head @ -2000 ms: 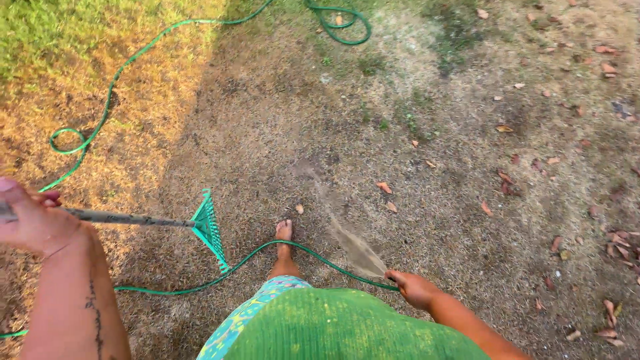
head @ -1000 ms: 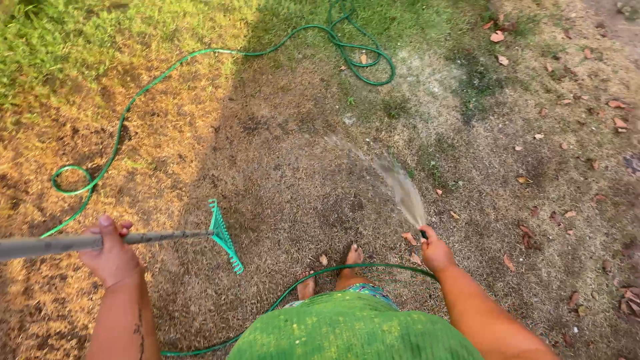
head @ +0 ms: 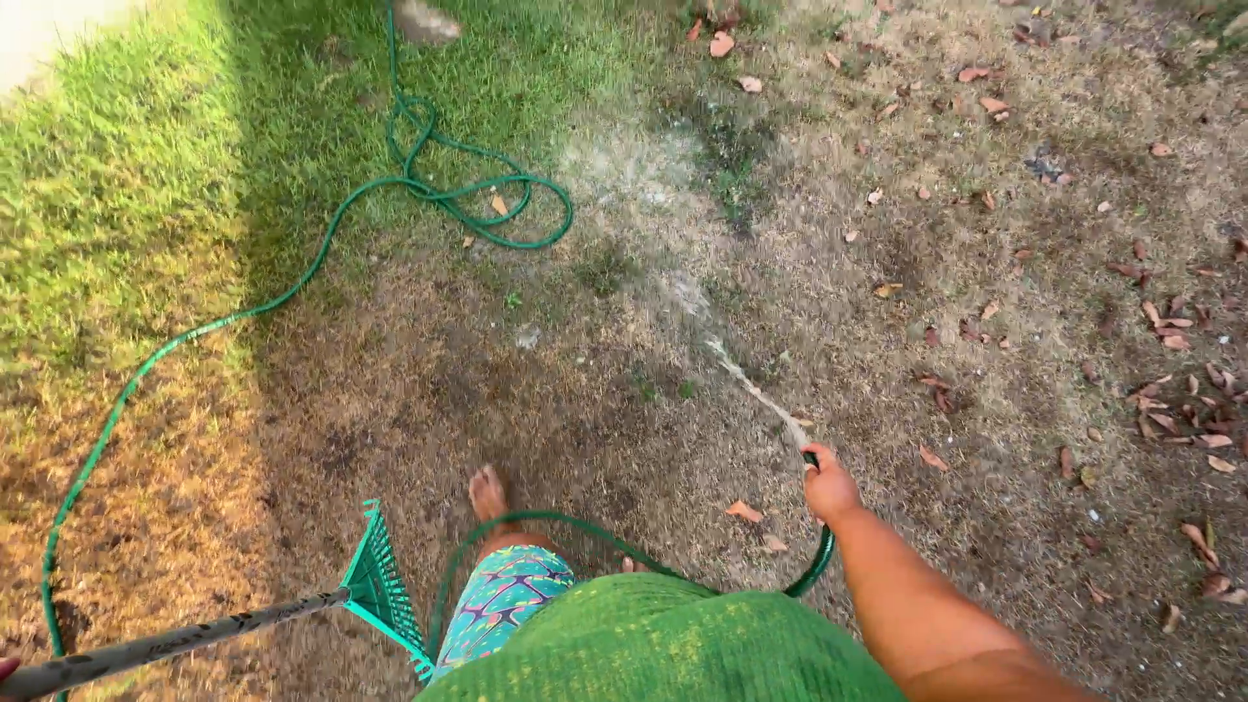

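Note:
My right hand (head: 831,485) is closed around the end of a green garden hose (head: 817,565), and a stream of water (head: 756,390) leaves it toward the upper left. Behind the hand the hose bends down and passes in front of my body. At the lower left edge only a bit of my left hand (head: 8,668) shows, at the handle of a leaf rake; most of this hand is out of frame. The rake's worn handle (head: 185,639) runs right to its green tined head (head: 382,590), beside my leg. How the left fingers lie is hidden.
The hose's loops (head: 487,200) lie tangled on the grass ahead, and a long run curves down the left side. Dry leaves (head: 1175,419) are scattered on the right. My bare foot (head: 487,494) is on dry, patchy ground. Brighter sunlit grass (head: 127,214) is at the left.
The view has shifted, bringing more ground ahead into frame. My left hand, wholly visible before, has nearly left the frame. The water, a spreading fan a second ago, is now a narrower stream.

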